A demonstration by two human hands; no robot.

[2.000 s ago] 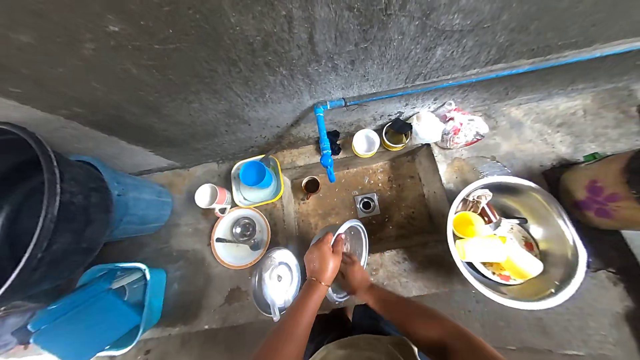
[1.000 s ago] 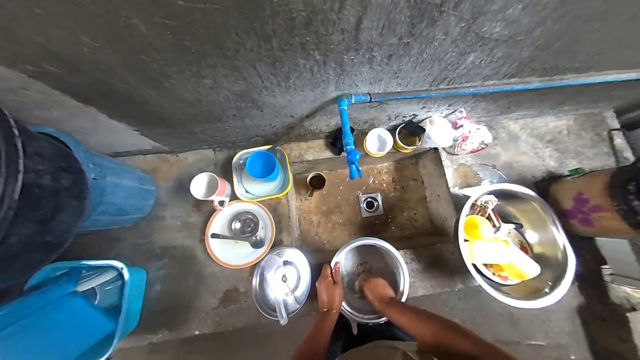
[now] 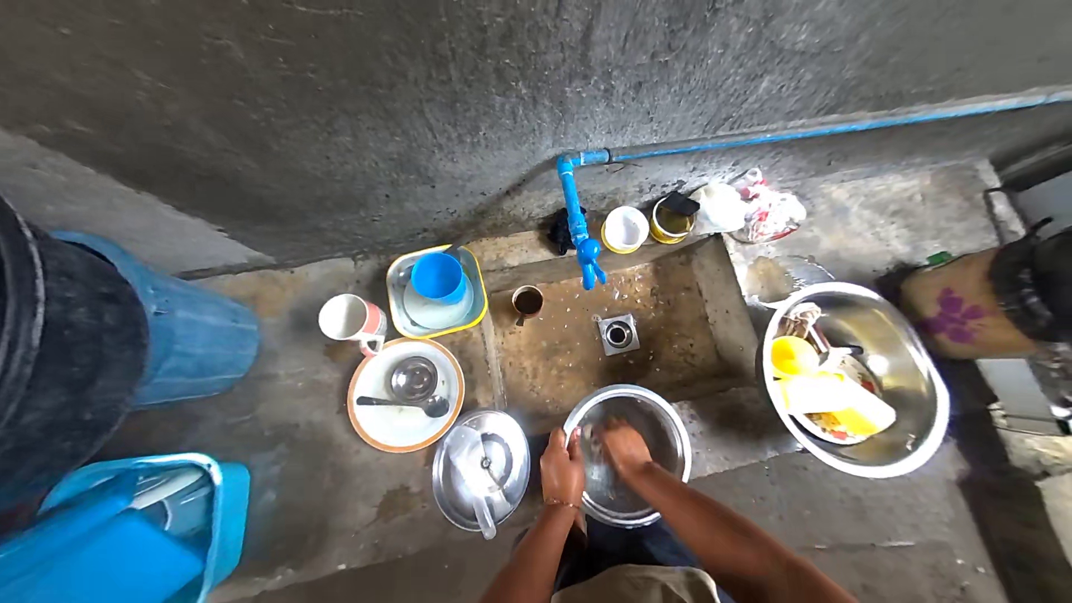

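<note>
A round metal pot (image 3: 657, 469) sits at the near edge of the concrete sink, its open mouth facing up. My left hand (image 3: 562, 471) grips its left rim. Inside the pot is my right hand (image 3: 621, 445), blurred, against the inner wall; whether it holds a scrubber cannot be told. Just left of the pot lies a metal lid (image 3: 512, 452) with a clear plastic ladle or spoon (image 3: 477, 481) on it. Farther left, an orange-rimmed plate (image 3: 377, 427) bears a small glass bowl (image 3: 414, 378) and a dark-handled metal spoon (image 3: 435, 406).
A blue tap (image 3: 589, 251) overhangs the sink (image 3: 553, 360) and its drain (image 3: 618, 334). At right stands a steel basin (image 3: 921, 402) of dishes. A tray (image 3: 402, 316) with a blue cup (image 3: 438, 276), a mug (image 3: 345, 318), blue tub (image 3: 230, 519) and barrels (image 3: 197, 335) are left.
The pot was tilted in my hands two seconds ago and now rests mouth up. My right hand has shifted within it since one second ago.
</note>
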